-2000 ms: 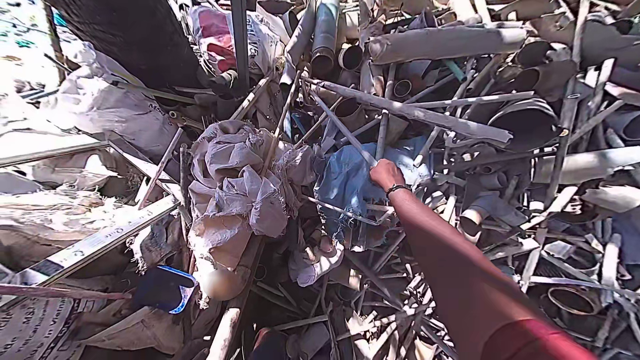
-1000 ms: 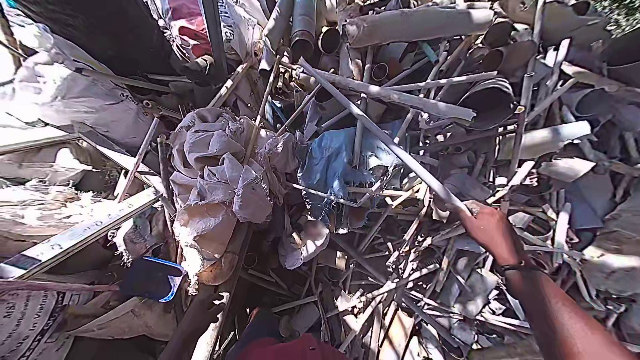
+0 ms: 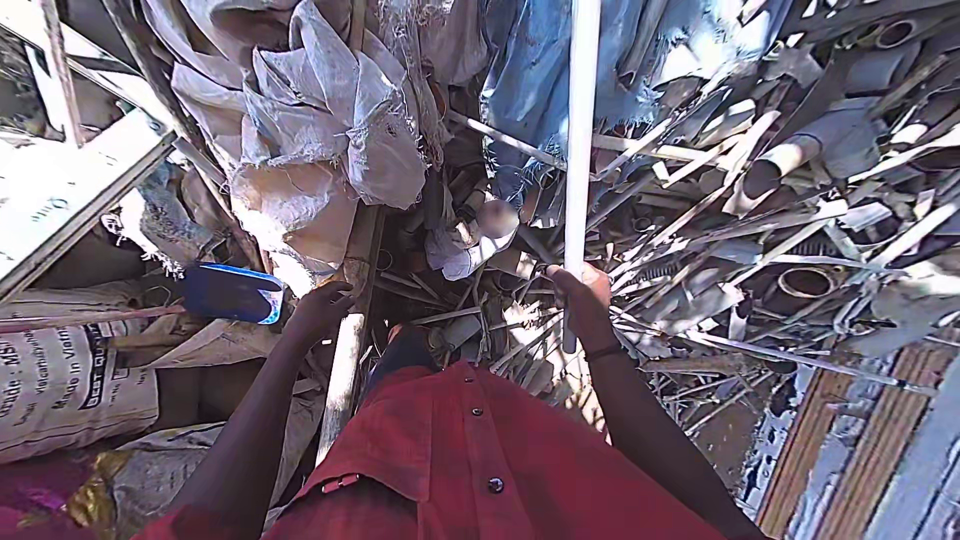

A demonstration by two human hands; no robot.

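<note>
A long, pale plastic pipe stands nearly upright in the view, with my right hand closed around its lower part. My left hand is beside a wooden pole, just below a crumpled woven sack; its fingers are bent, and whether they touch the pole cannot be told. Behind the pipe lies a frayed blue woven sheet. A blue dustpan-like scoop is left of my left hand.
Broken pipes and thin strips are heaped at the right. A printed sack lies at the lower left, below a pale framed board. Stacked brown and grey boards are at the lower right.
The pipe in my right hand was slanted and is now nearly upright, closer to my body. My left hand has come up into clear view. The view has tilted down strongly.
</note>
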